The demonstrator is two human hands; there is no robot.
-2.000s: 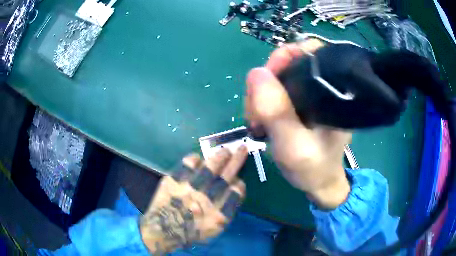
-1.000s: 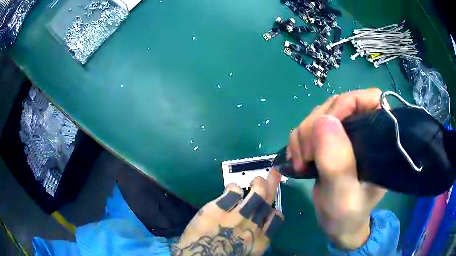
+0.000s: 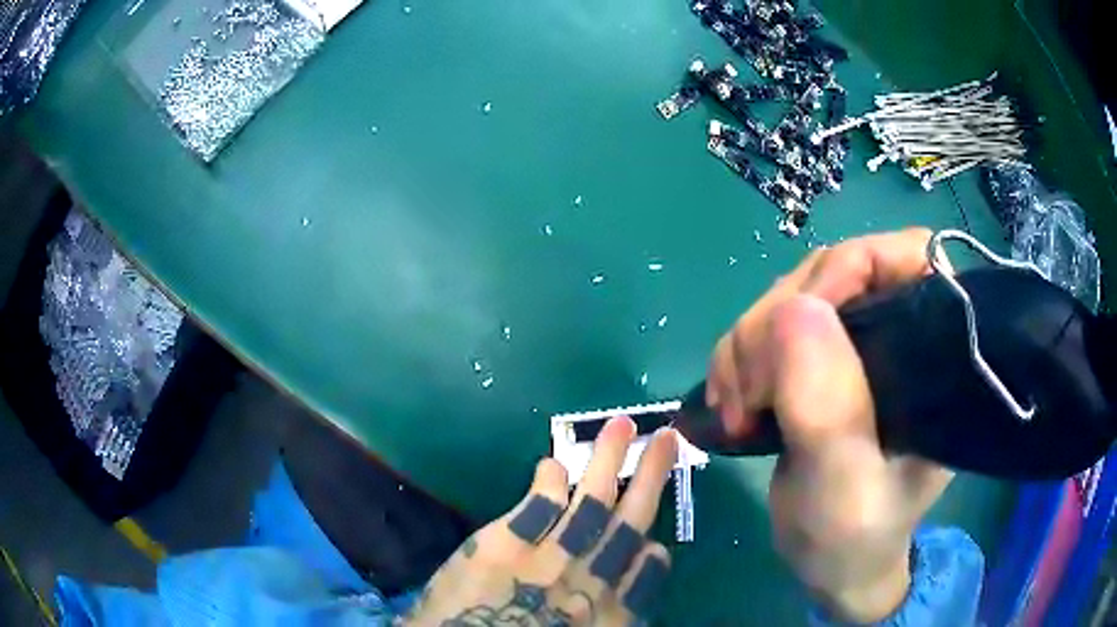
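Observation:
The white plastic housing (image 3: 566,448) lies on the green mat near the bench's front edge, with a narrow black strip module (image 3: 590,429) in it. One of its legs points towards me. My left hand (image 3: 564,527), with grey tape on its fingers, presses its fingertips on the housing and strip. My right hand (image 3: 815,367) is closed around the black electric screwdriver (image 3: 968,367), which has a metal hook. The screwdriver's dark nose is at the housing's right end. Its tip is hidden by fingers and nose.
A module pile (image 3: 784,123) lies at the back right, beside a bundle of off-white cables (image 3: 949,129) and crumpled clear film (image 3: 1047,233). A screw bag (image 3: 233,86) lies at the back left. White flecks dot the mat. A black bin (image 3: 104,343) stands below the left edge.
Over the last second my left fingers have spread and slid up over the strip, uncovering the housing's leg. My right hand still holds the screwdriver at the right end. The view has shifted slightly.

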